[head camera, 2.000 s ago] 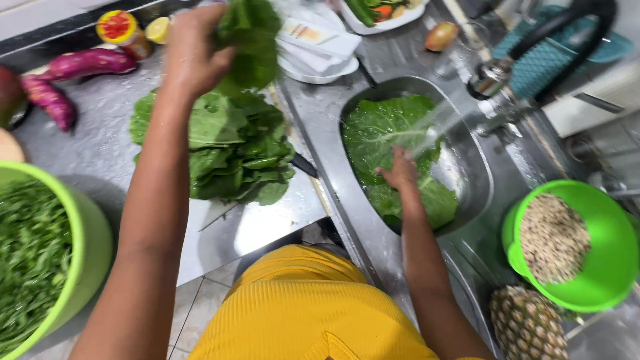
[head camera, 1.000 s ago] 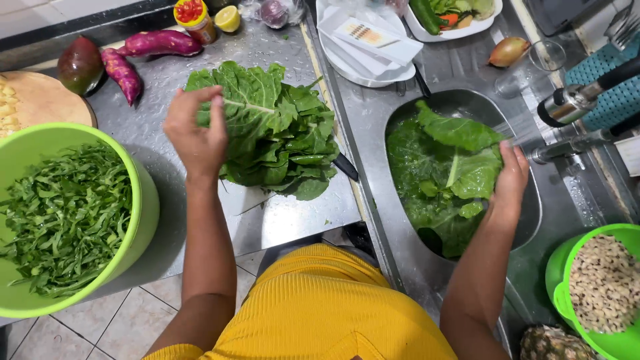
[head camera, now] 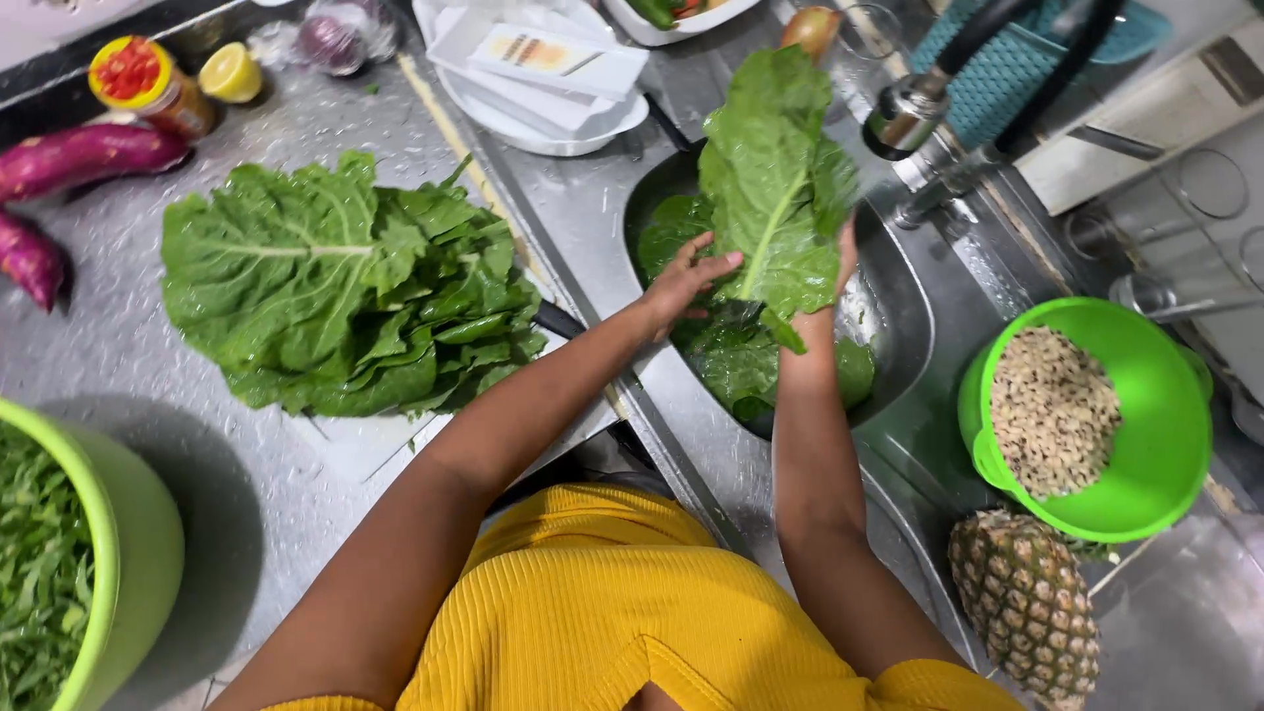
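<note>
Over the steel sink (head camera: 913, 296), my right hand (head camera: 845, 259) is behind a wet collard leaf (head camera: 775, 188) and holds it up, its fingers mostly hidden by the leaf. My left hand (head camera: 688, 281) is at the leaf's lower left edge, fingers spread; whether it touches the leaf is unclear. More green leaves (head camera: 736, 365) lie in the sink below. On the counter to the left, a pile of collard leaves (head camera: 346, 286) rests on a white board (head camera: 365, 449), with a black knife handle (head camera: 559, 319) sticking out beside it.
A black and chrome faucet (head camera: 904, 114) stands beyond the sink. A green colander (head camera: 1160, 434) of beans and a pineapple (head camera: 1027, 602) are at right. A light green tub (head camera: 138, 553) of shredded greens stands at lower left. White graters (head camera: 553, 59) on a dish lie behind the sink.
My left hand has moved right from near the leaf pile to the sink. My right hand has raised a leaf above the sink. Water fell from the faucet two seconds ago.
</note>
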